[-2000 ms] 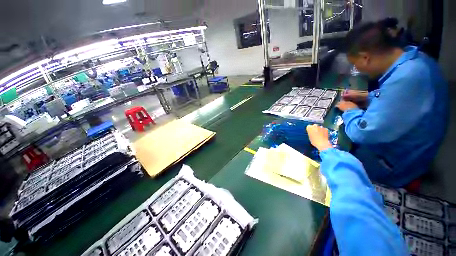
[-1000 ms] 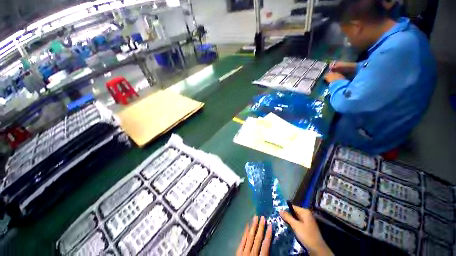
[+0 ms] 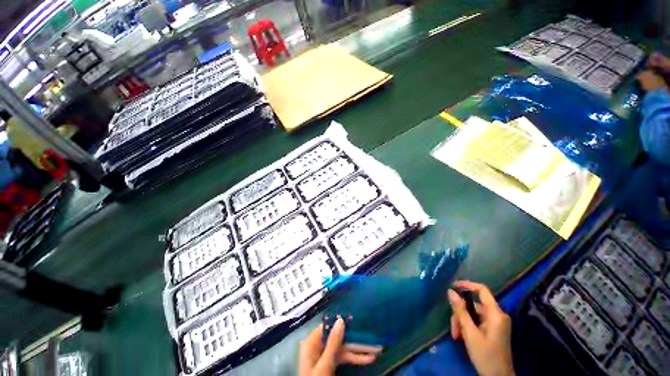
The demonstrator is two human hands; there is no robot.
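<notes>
A shiny blue liner sheet (image 3: 393, 301), blurred, lies or hangs at the near edge of the tray. My left hand (image 3: 334, 349) pinches its lower left corner between thumb and fingers. My right hand (image 3: 481, 327) is at the right of the sheet with fingers curled around a dark, pen-like tool (image 3: 467, 305), likely tweezers; its tip cannot be made out. A blister tray (image 3: 246, 283) with several slotted phone housings (image 3: 294, 242) in its pockets stands directly in front, with whitish liner around its edges.
Tan cardboard (image 3: 323, 81) and a tray stack (image 3: 184, 121) lie beyond the tray. Yellow and cream sheets (image 3: 521, 161) and glossy blue film (image 3: 551, 114) are at right. Another tray (image 3: 617, 294) sits lower right. A far tray (image 3: 577, 51) is near a person's hand (image 3: 652, 73).
The view has turned, shifting the bench things rightward. My left hand, flat on the blue sheet before, now pinches its corner. The sheet has moved against the tray's near edge.
</notes>
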